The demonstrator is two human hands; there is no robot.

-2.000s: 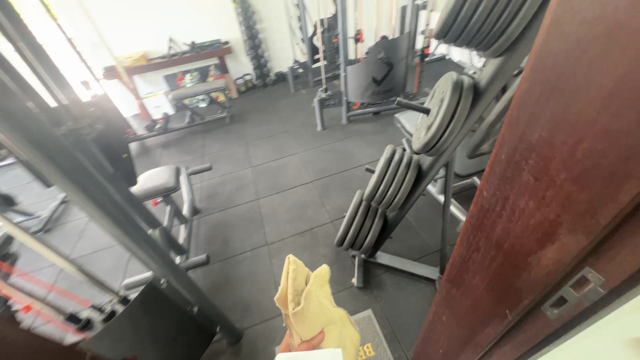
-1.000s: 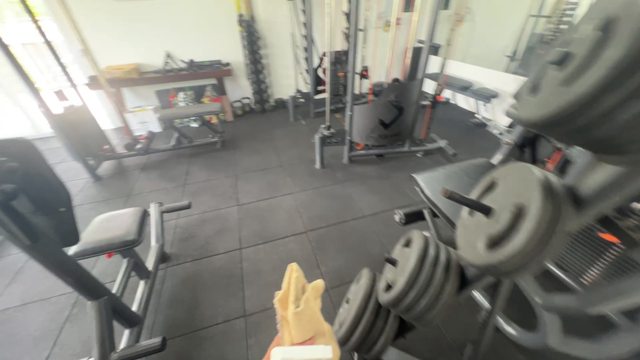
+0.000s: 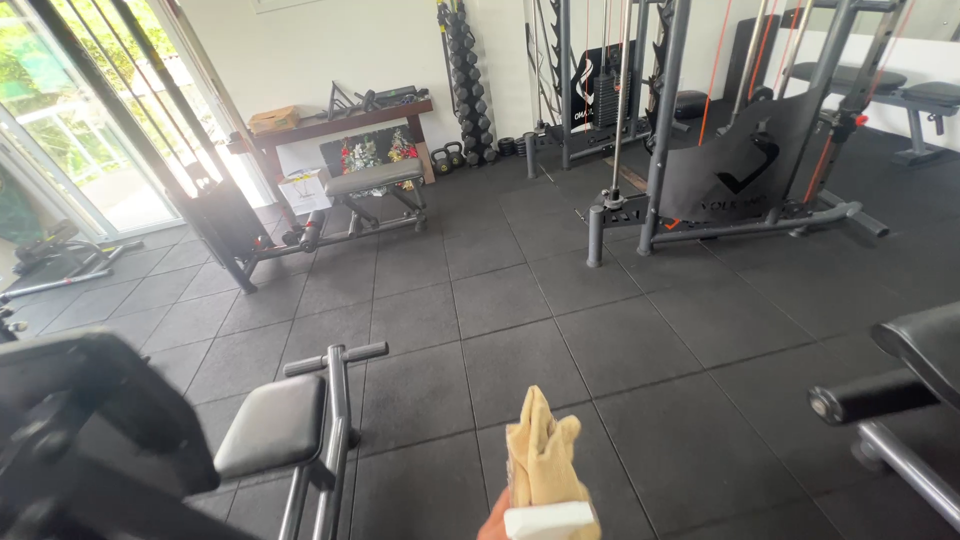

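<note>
At the bottom centre of the head view, my right hand, judging by its side and what shows of it, is closed on a folded pale yellow cloth. The cloth sticks up above the fingers in uneven peaks. A white object with a flat face lies against the lower part of the cloth; its kind cannot be told. Most of the hand is hidden by these two or cut off by the frame edge. My left hand is out of view.
Dark rubber floor tiles run ahead. A padded machine seat stands near left, a black roller pad near right. Farther off are a cable machine, a bench, a dumbbell rack and a wooden table.
The view has moved forward into the room; the door frame and the rack of weight plates, seen at the right earlier, are out of view. The cloth stays in my hand.
</note>
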